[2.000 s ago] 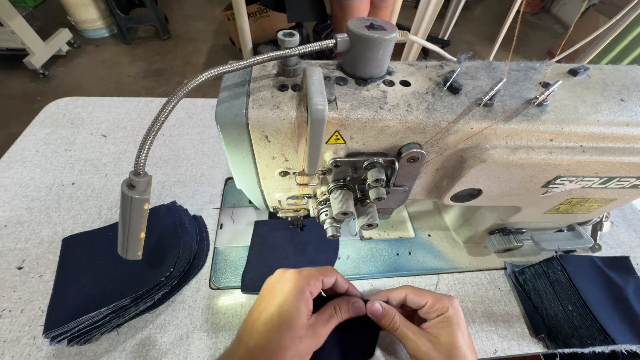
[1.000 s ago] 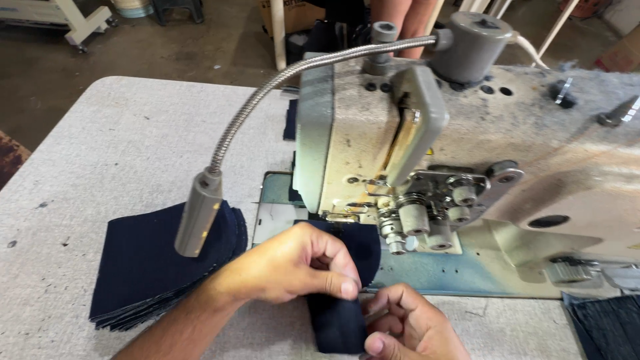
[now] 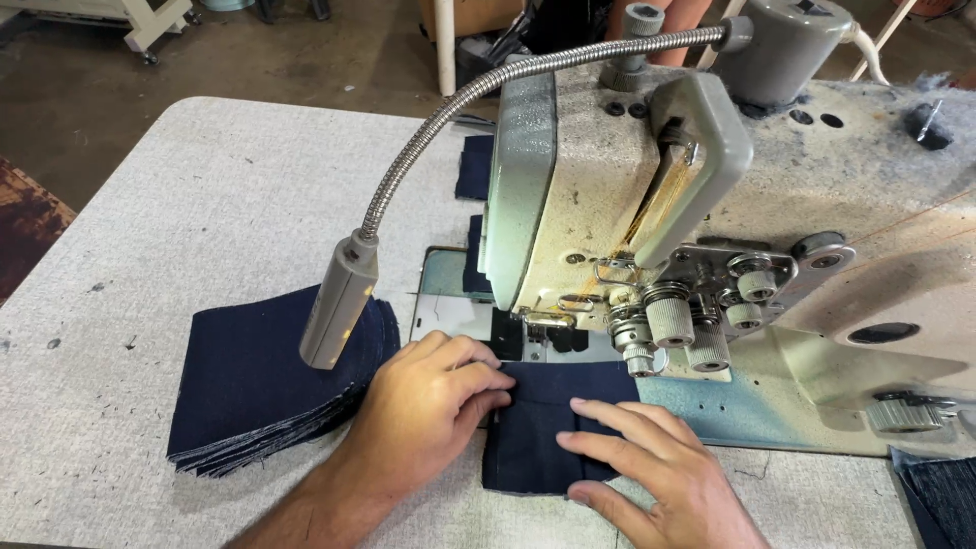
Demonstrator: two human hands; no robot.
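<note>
Dark navy fabric pieces (image 3: 541, 450) lie layered in front of the needle area of an industrial sewing machine (image 3: 602, 183). My left hand (image 3: 435, 404) pinches their upper left edge between thumb and fingers. Spread over the right side of the same fabric is my right hand (image 3: 648, 457), its fingertips resting on the cloth. The presser foot (image 3: 536, 347) is just beyond the fabric's far edge. To the left of my left hand is a stack of navy fabric pieces (image 3: 259, 374) with frayed edges.
A lamp on a flexible metal neck (image 3: 343, 301) hangs over the left stack. More navy pieces (image 3: 476, 171) lie behind the machine head. Another fabric stack (image 3: 938, 488) is at the right edge. Behind the worktable (image 3: 191, 183), a person's legs are partly visible.
My left hand has moved to the fabric's upper left edge, and my right hand has spread flat over its right side. A second ago both hands held a smaller piece lower down. The view has shifted.
</note>
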